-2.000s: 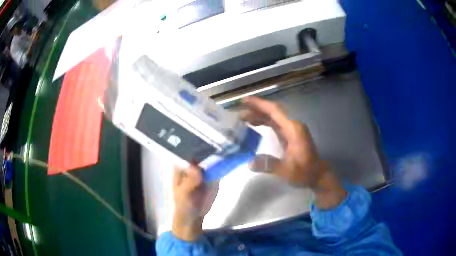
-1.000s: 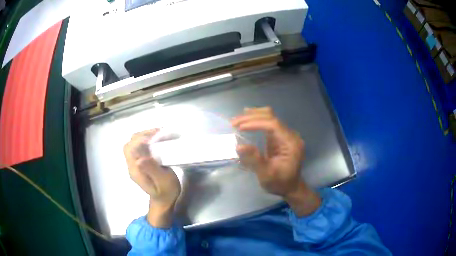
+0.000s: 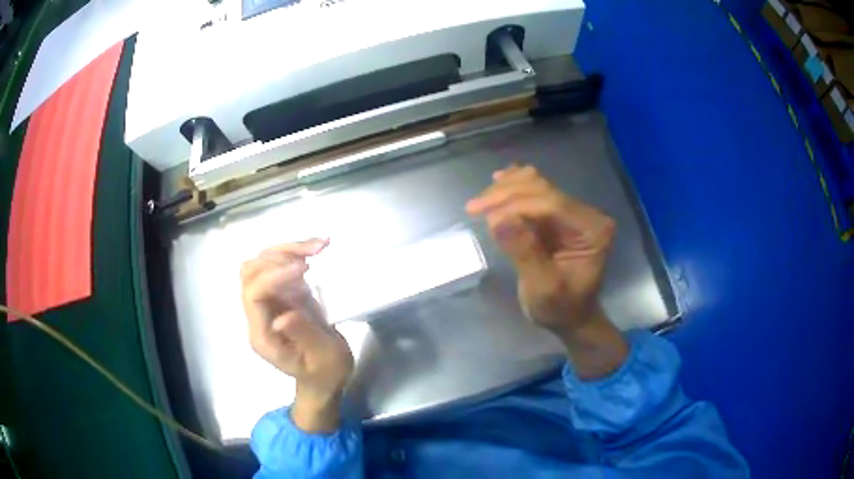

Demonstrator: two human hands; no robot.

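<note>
A white boxed product (image 3: 404, 276) lies on the steel tray (image 3: 599, 178), its long side roughly across the view; glare washes out its face. Film around it or beyond it cannot be made out clearly. My left hand (image 3: 292, 313) is at the box's left end, fingers bent and apart; whether the fingertips touch film is unclear. My right hand (image 3: 552, 248) is raised just right of the box's right end, fingers curled and slightly blurred, with no object visible in it. The silver sealing bar (image 3: 365, 120) runs across the machine beyond the box.
The white sealing machine (image 3: 346, 56) stands behind the tray. At left are a red sheet (image 3: 66, 187), a white sheet (image 3: 70, 47) and a yellowish line (image 3: 103, 371) over the green surface. Blue floor lies at right, with boxes (image 3: 813, 56) at the upper right.
The box went from being held tilted, with its dark picture showing, to lying on the tray. Since one second ago, my right hand has moved right and up, away from the box.
</note>
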